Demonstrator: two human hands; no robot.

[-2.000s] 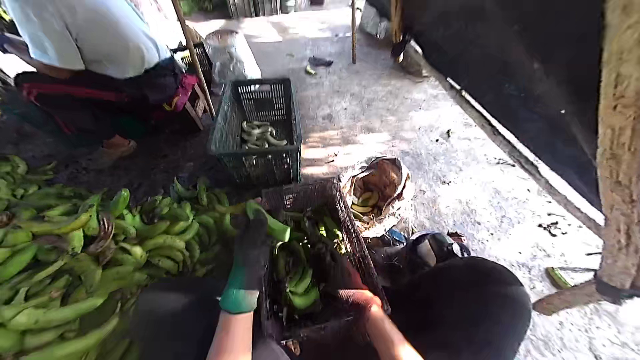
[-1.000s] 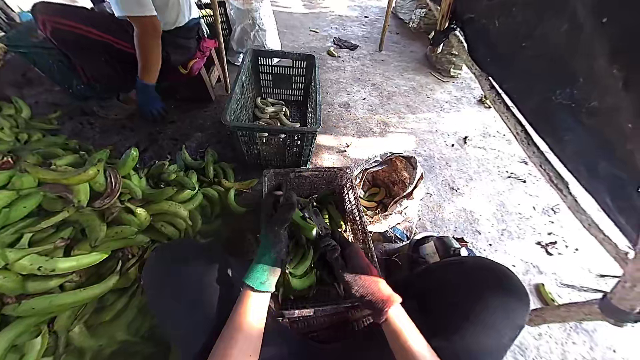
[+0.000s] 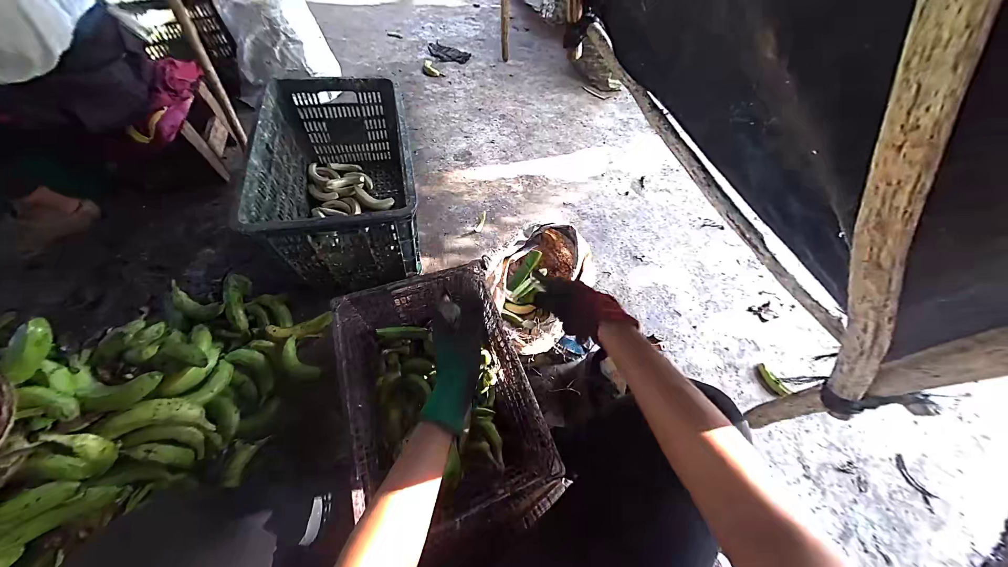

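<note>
My left hand [image 3: 458, 346], in a dark glove with a green cuff, is over the brown plastic crate [image 3: 516, 378] between my legs; its fingers are blurred and what they hold cannot be told. Green plantains [image 3: 405, 386] lie inside that crate. My right hand [image 3: 579, 309], in a dark glove with a red cuff, is at the open sack [image 3: 581, 256] just right of the crate. It grips green plantain pieces [image 3: 526, 272] over the sack's mouth. Yellowish plantain pieces [image 3: 516, 311] lie in the sack.
A large heap of green plantains [image 3: 165, 409] lies at left. Beyond my crate stands a dark green crate [image 3: 327, 224] with peeled-looking pale plantains [image 3: 346, 189]. A person [image 3: 71, 94] sits at upper left. A wooden post [image 3: 890, 197] and black sheeting [image 3: 748, 102] are at right.
My right hand has moved from the brown crate to the sack on its right. My left hand stays over the crate. The co-worker's blue-gloved hand, visible one second ago, is out of view.
</note>
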